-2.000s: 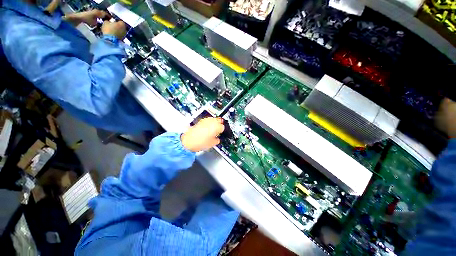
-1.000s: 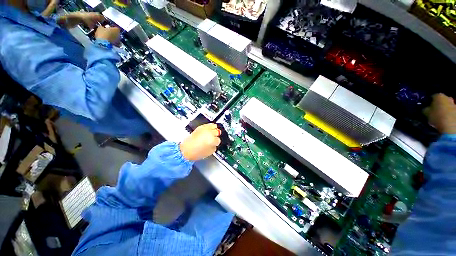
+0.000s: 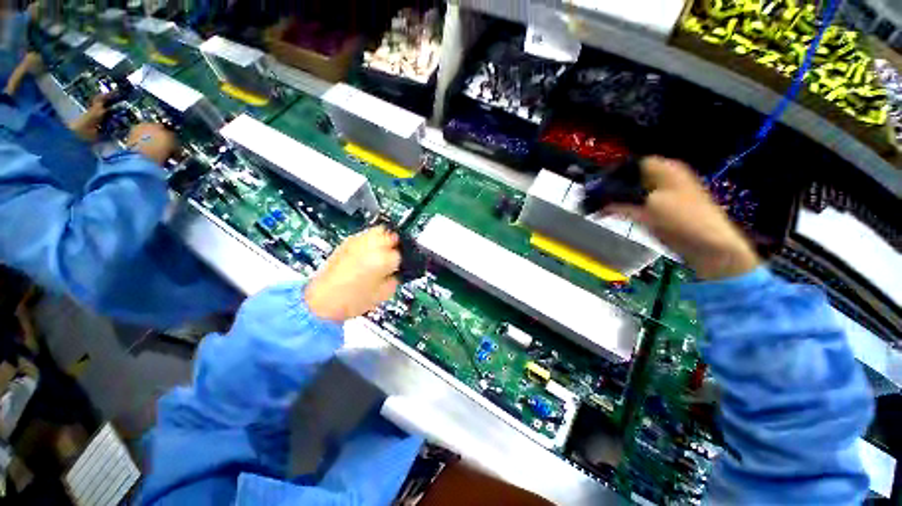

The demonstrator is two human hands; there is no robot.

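Observation:
The green circuit board lies in front of me with a long white-silver heatsink along its middle. A finned heatsink with a yellow strip stands at its far side. My left hand is over the board's left end, its fingers closed on a black component. My right hand is raised above the finned heatsink and grips dark components, whose number I cannot tell. The hand partly hides the heatsink's right part.
Black bins beyond the boards hold red components, blue-violet ones and grey ones. A cardboard tray holds yellow components. A blue cord hangs at the right. Another worker's sleeve and hands are over boards at the left.
My right hand has moved from the bins at the right edge inward over the finned heatsink, now showing dark components. My left hand stays near the board's left end. The view has shifted right.

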